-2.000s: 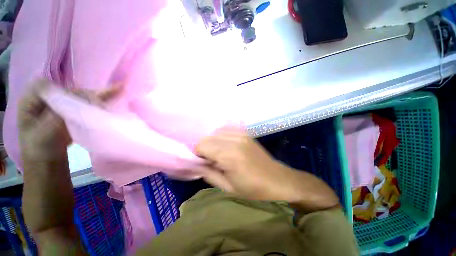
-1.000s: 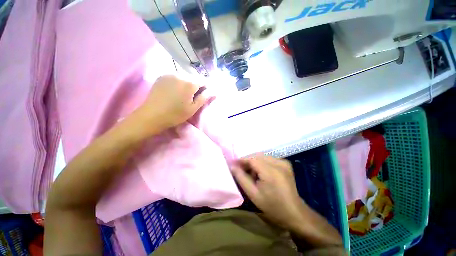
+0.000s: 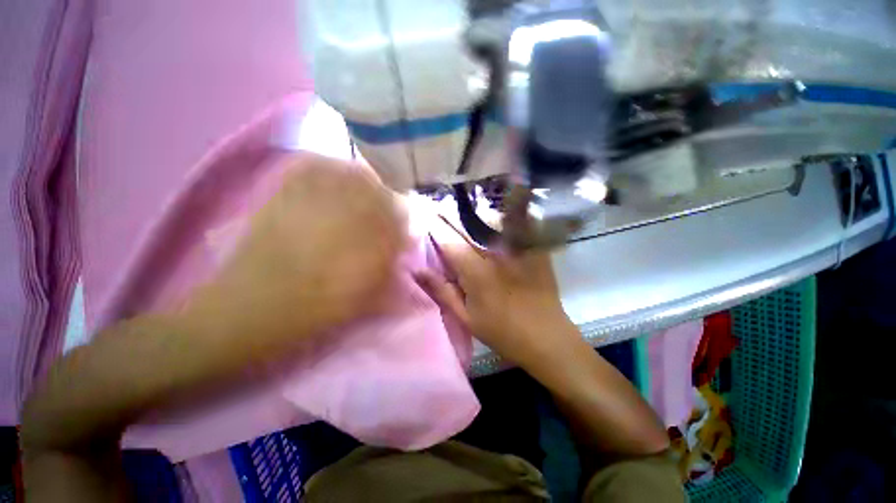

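The pink cloth (image 3: 393,383) lies under both hands at the white machine head (image 3: 422,88), its front corner hanging over the table edge. My left hand (image 3: 334,236) is blurred and rests on the cloth just left of the needle area; its fingertips are hard to make out. My right hand (image 3: 501,295) is at the right edge of the cloth below the machine head, with thumb and fingers pinching the cloth edge. The needle and presser foot are mostly hidden by glare and the hands.
Layered pink panels (image 3: 49,226) lie at far left. A green basket (image 3: 776,383) with pink, red and yellow scraps stands at the right below the table edge (image 3: 688,295). A blue basket (image 3: 270,467) is at the lower left. A shiny metal part (image 3: 560,108) stands close before the head.
My right hand has moved up from the cloth's lower corner toward the needle area. My left hand has stayed near the needle. The view has moved closer to the machine head, which fills more of the frame.
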